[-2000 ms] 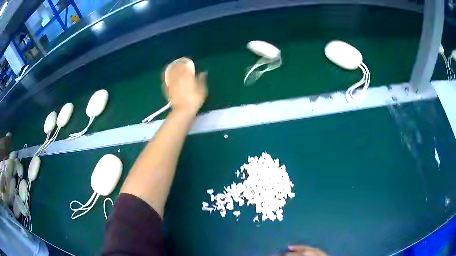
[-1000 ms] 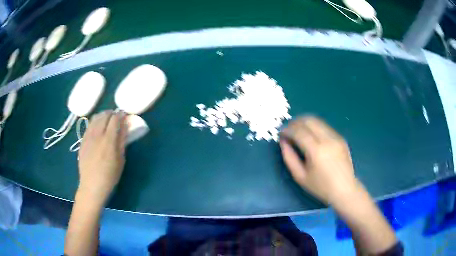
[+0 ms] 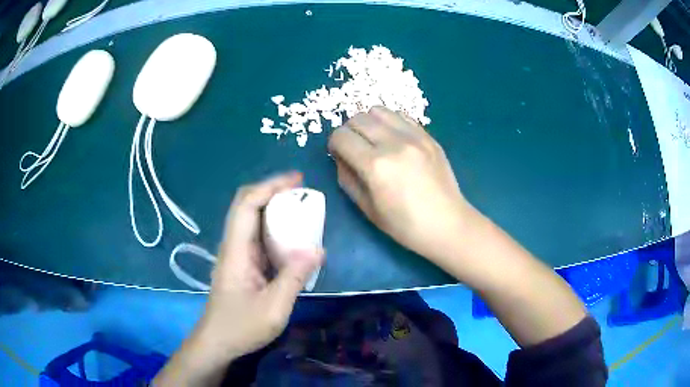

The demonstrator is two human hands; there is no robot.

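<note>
My left hand [image 3: 253,264] is shut around a white oval device [image 3: 295,219] near the table's front edge. The device's end with a small dark opening points up and away from me, and its white cord loop hangs out at the left. My right hand [image 3: 393,170] is at the near edge of the pile of small white plugs [image 3: 374,79], fingers bent down. Its fingertips are hidden or blurred, so I cannot tell if it holds a plug. Two more devices with cords lie on the left of the green table, a larger-looking one [image 3: 175,75] and another [image 3: 85,88].
The pale rail [image 3: 484,17] runs along the table's far side, with more corded devices beyond it at top left. A grey post [image 3: 632,19] stands at top right beside a white sheet [image 3: 666,113]. Blue stools [image 3: 582,291] show below the table edge.
My left hand has moved right and towards me, now holding a device with its end up. My right hand has moved left to the pile's near edge. The view has tilted further down.
</note>
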